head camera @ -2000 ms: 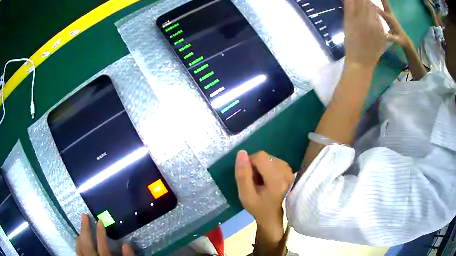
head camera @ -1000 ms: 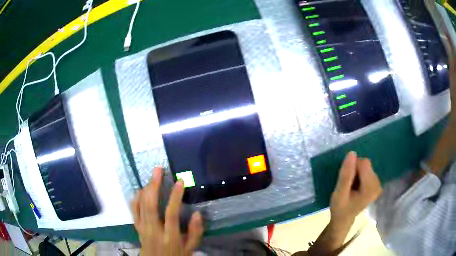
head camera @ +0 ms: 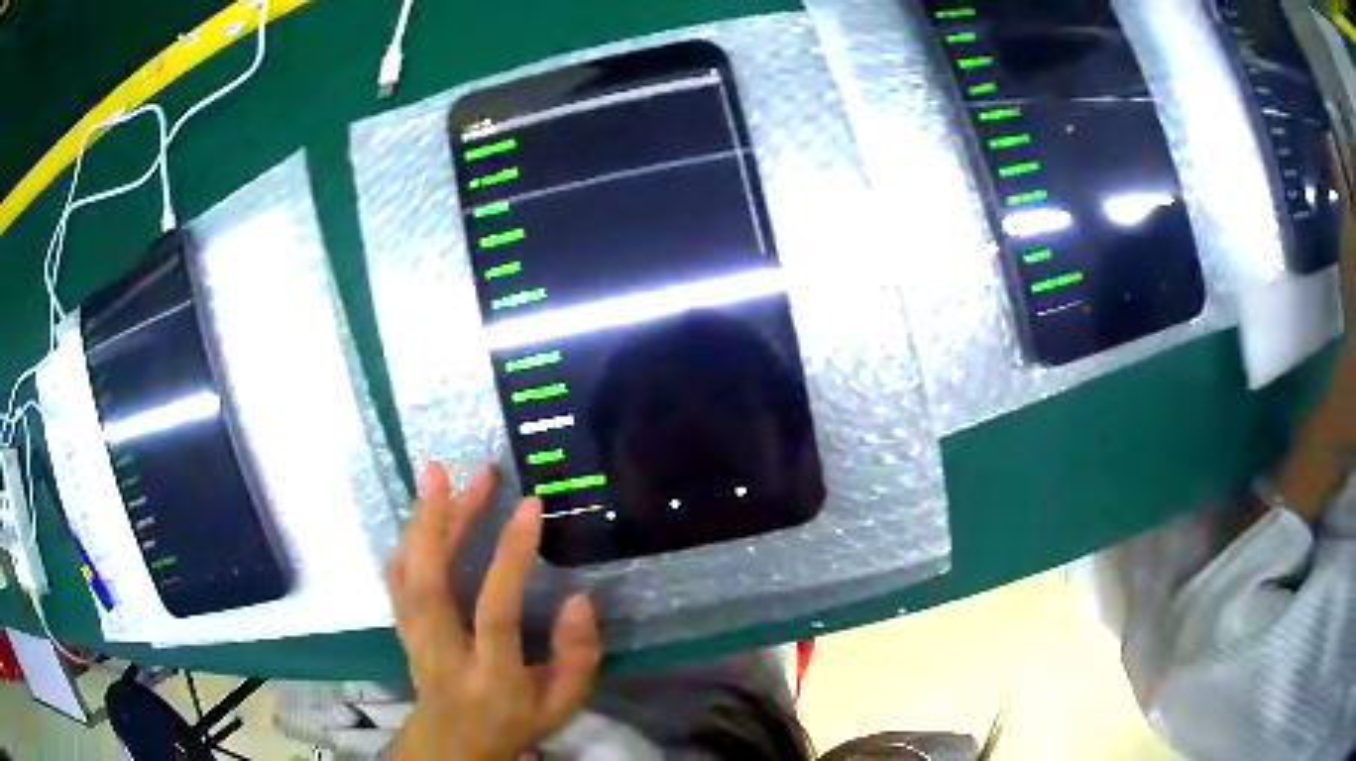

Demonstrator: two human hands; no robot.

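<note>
The tablet (head camera: pixel 669 402) in front of me lies on bubble wrap (head camera: pixel 877 446). Its screen shows a list of green rows on black, with one white row near the lower part. My left hand (head camera: pixel 491 639) is at the tablet's lower left corner with its fingers apart, holding nothing. One fingertip is at the screen's lower left edge; I cannot tell if it touches. My right hand is not in view.
A second tablet (head camera: pixel 186 446) lies at left with a white cable at its top. Another tablet (head camera: pixel 1086 193) shows green rows at right, with one more beyond. A loose white cable plug (head camera: pixel 390 72) lies above. A person's striped sleeve (head camera: pixel 1205 639) is at lower right.
The view has swung right, then slightly down. The middle tablet's green and orange squares have given way to the row list. My right hand has left the picture; my left stays by the corner.
</note>
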